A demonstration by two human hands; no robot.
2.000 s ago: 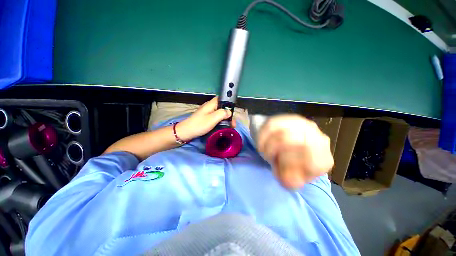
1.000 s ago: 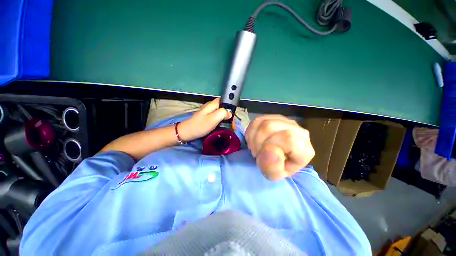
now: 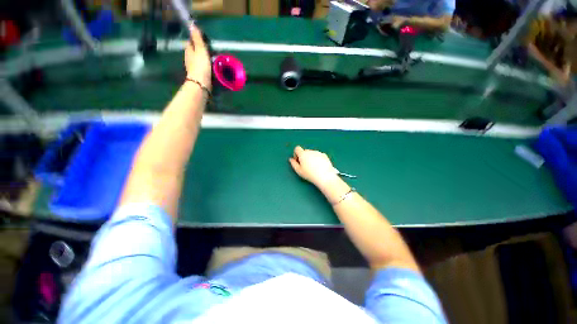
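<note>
My left hand [image 3: 197, 63] is stretched far forward at the upper left and holds a hair dryer near its neck. The magenta end ring [image 3: 229, 72] shows just right of the hand, and the silver handle [image 3: 181, 9] runs up to the picture's top edge. The fingers are blurred and partly hide the neck. My right hand [image 3: 311, 164] is curled low over the green bench [image 3: 253, 183]. A thin metal shaft [image 3: 347, 174] sticks out behind it, near the wrist; the rest of that tool is hidden in the hand.
A blue bin [image 3: 104, 171] stands at left, another blue bin [image 3: 563, 158] at right. Beyond the white strip [image 3: 354, 123], a dark hair dryer [image 3: 291, 74] and further dryer parts lie on the line. A metal box [image 3: 347, 22] and a person's arms [image 3: 424, 22] are opposite.
The view has tilted up towards the line. My left hand has carried the dryer from my lap forward past the white strip. My right hand has moved from beside my body to over the bench.
</note>
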